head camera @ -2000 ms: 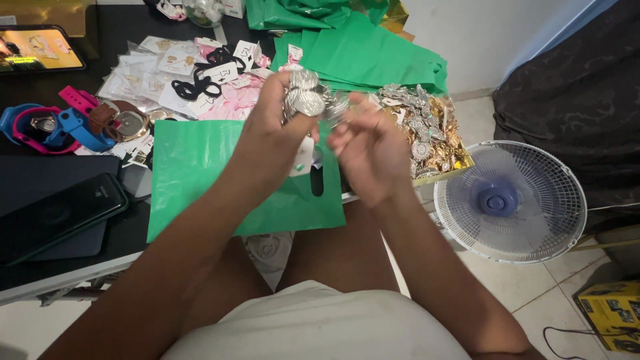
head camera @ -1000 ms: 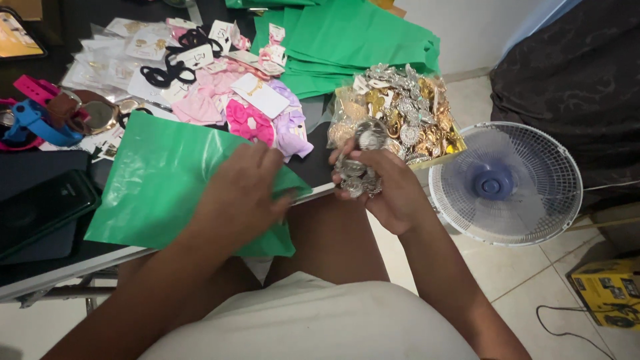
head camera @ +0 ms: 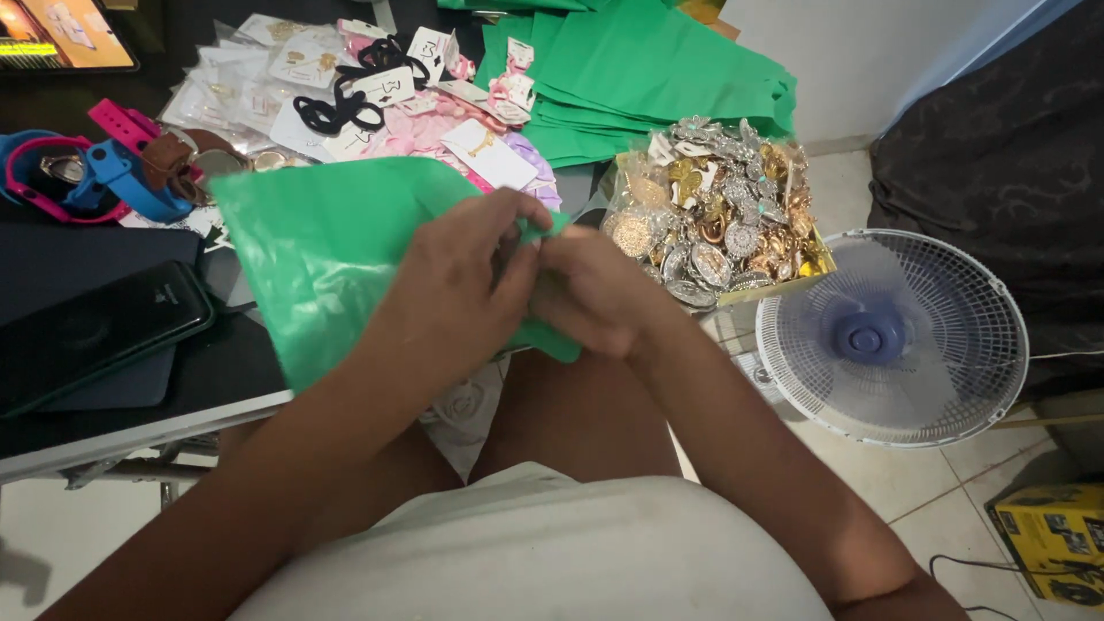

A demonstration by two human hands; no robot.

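Note:
A green plastic bag (head camera: 319, 259) lies over the table's front edge, its right edge raised between my hands. My left hand (head camera: 474, 267) grips that edge with thumb and fingers. Touching it from the right, my right hand (head camera: 595, 289) has bent fingers on the same part of the bag; whether anything else is in it is hidden. Just right of my hands stands a yellow box (head camera: 776, 289) heaped with silver and gold metal jewelry pieces (head camera: 711, 216). Behind the bag lie pink scrunchies (head camera: 414, 129), black hair ties (head camera: 349, 103) and a gold piece on a white card (head camera: 489, 153).
More green bags (head camera: 638, 78) are stacked at the back. Wristwatches with coloured straps (head camera: 129, 172) and a black phone (head camera: 103, 332) lie at the left, another lit phone (head camera: 65, 34) behind. A white fan (head camera: 893, 336) stands right of the table, a yellow carton (head camera: 1052, 535) on the floor.
My right hand has moved left from beside the jewelry box to the bag's edge, meeting my left hand. The silver pieces seen in it a second ago no longer show there.

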